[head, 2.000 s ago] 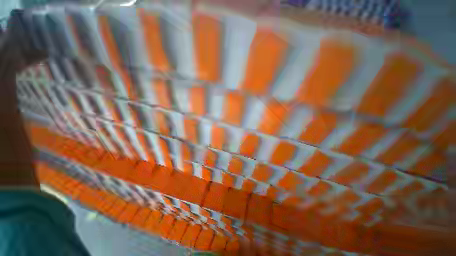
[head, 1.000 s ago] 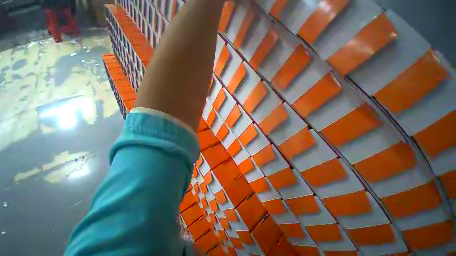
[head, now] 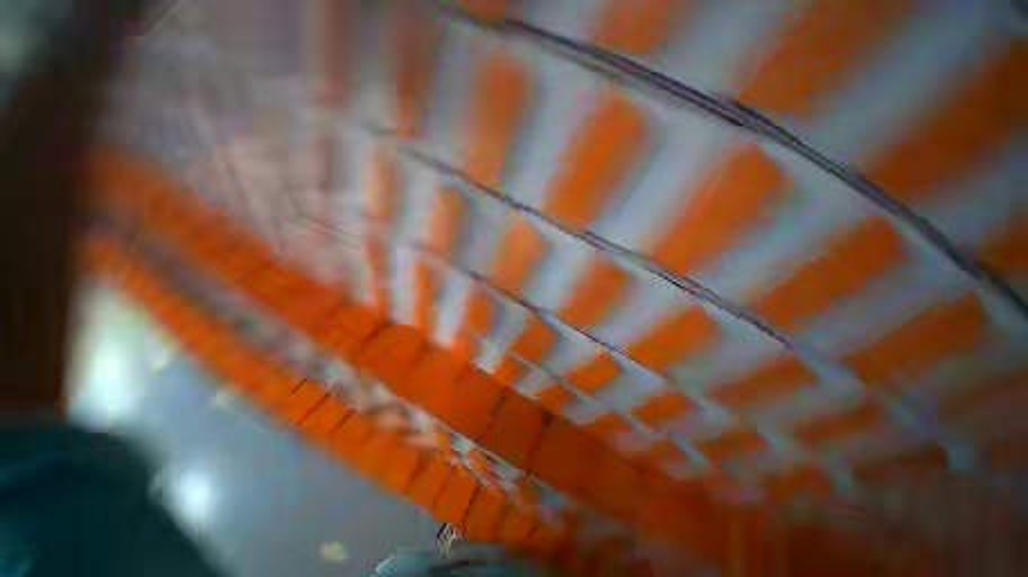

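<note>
The carton stack (head: 676, 242) fills most of the view, very near and blurred by motion. Its face shows orange and white bands in curved layers, with dark gaps between layers. Two solid orange layers (head: 440, 378) run slanting from the upper left to the lower right. At the left edge a dark, blurred forearm shows above a teal sleeve. My left hand is cut off by the picture's edge or hidden. My right hand is not in view. Whether either hand holds a carton cannot be seen.
The grey floor (head: 271, 485) with bright reflections shows at the lower left, below the stack. A small pale and teal shape, too blurred to name, lies at the bottom edge near the middle.
The forearm and teal sleeve have moved from the middle to the left edge. The view has turned and come closer to the stack, and less floor shows. The picture is more blurred.
</note>
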